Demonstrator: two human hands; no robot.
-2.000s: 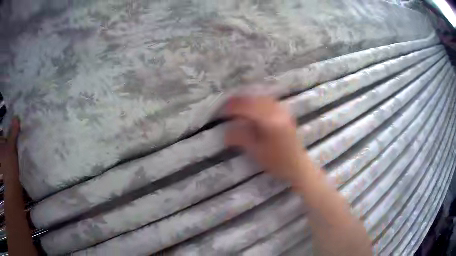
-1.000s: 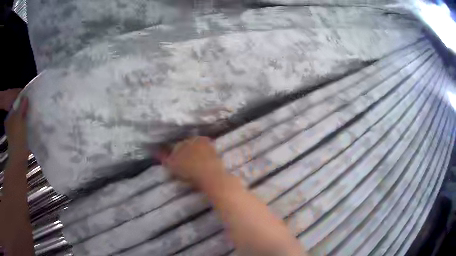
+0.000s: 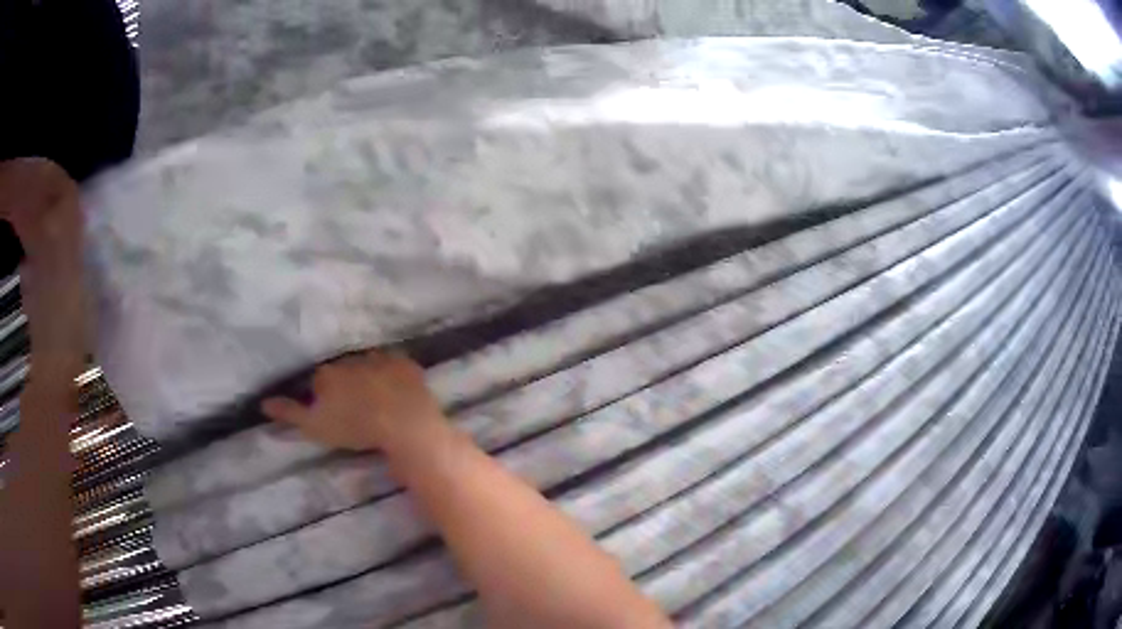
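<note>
Pale grey-white patterned curtain fabric (image 3: 492, 221) fills the middle, smooth and raised in its upper part. Long parallel pleats (image 3: 738, 381) run below it, narrowing together to the upper right. A wide dark gap separates the smooth part from the pleats. My right hand (image 3: 357, 399) lies on the uppermost pleat beside this gap, thumb spread, fingertips pressed down, gripping nothing. My left hand (image 3: 55, 209) is at the far left, blurred, closed at the fabric's left edge; its fingertips are partly hidden.
Shiny ribbed metal bars (image 3: 111, 492) show at the left beside the fabric. A black shape (image 3: 68, 80), possibly a person's dark clothing, is at the upper left. Bright glare (image 3: 1083, 37) and dark shapes lie beyond the fabric at the right.
My right hand has moved left and down along the pleats. My left hand has moved up with the fabric edge. The smooth fabric has shifted upward, and the dark gap has widened.
</note>
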